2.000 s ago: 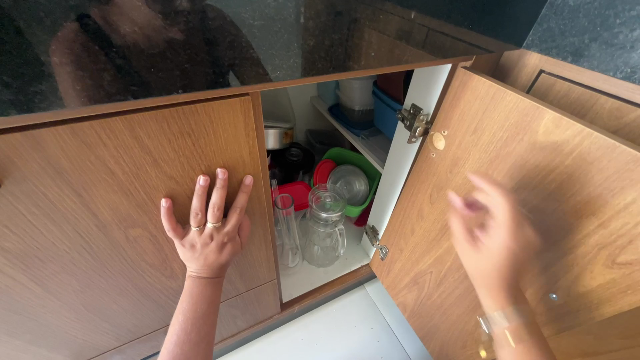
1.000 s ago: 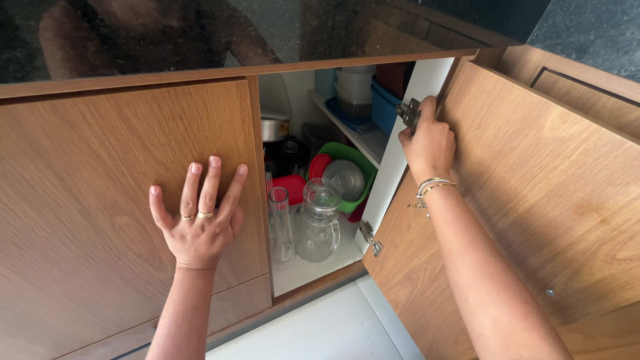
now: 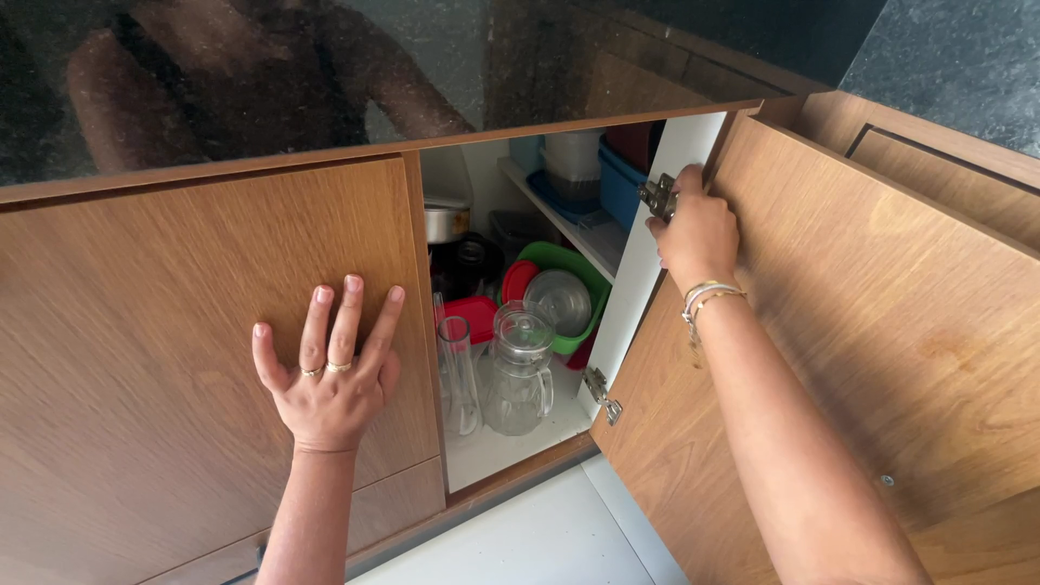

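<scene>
My left hand [image 3: 333,374] lies with spread fingers on the closed wooden cabinet door [image 3: 162,349]. At the upper metal hinge [image 3: 660,197], on the white side panel, my right hand [image 3: 699,223] has its fingers curled around the hinge's edge; the fingertips are partly hidden. The swung-out cabinet door [image 3: 877,349] stands to the right, with a round mark near its upper edge. The lower hinge [image 3: 603,396] shows below, its arm sticking out from the panel. Whether either hinge is joined to the door cannot be told.
Inside the cabinet are a glass jug [image 3: 516,398], a tall glass vessel [image 3: 460,374], a green plastic basin [image 3: 581,272], a red lid [image 3: 471,317] and a metal pot [image 3: 447,221]. A shelf [image 3: 569,223] holds a blue container [image 3: 621,183]. A dark glossy countertop edge [image 3: 325,89] runs above.
My right hand has moved from in front of the swung-out door up and left to the upper hinge, where it was one second ago too. My left hand stays on the closed door.
</scene>
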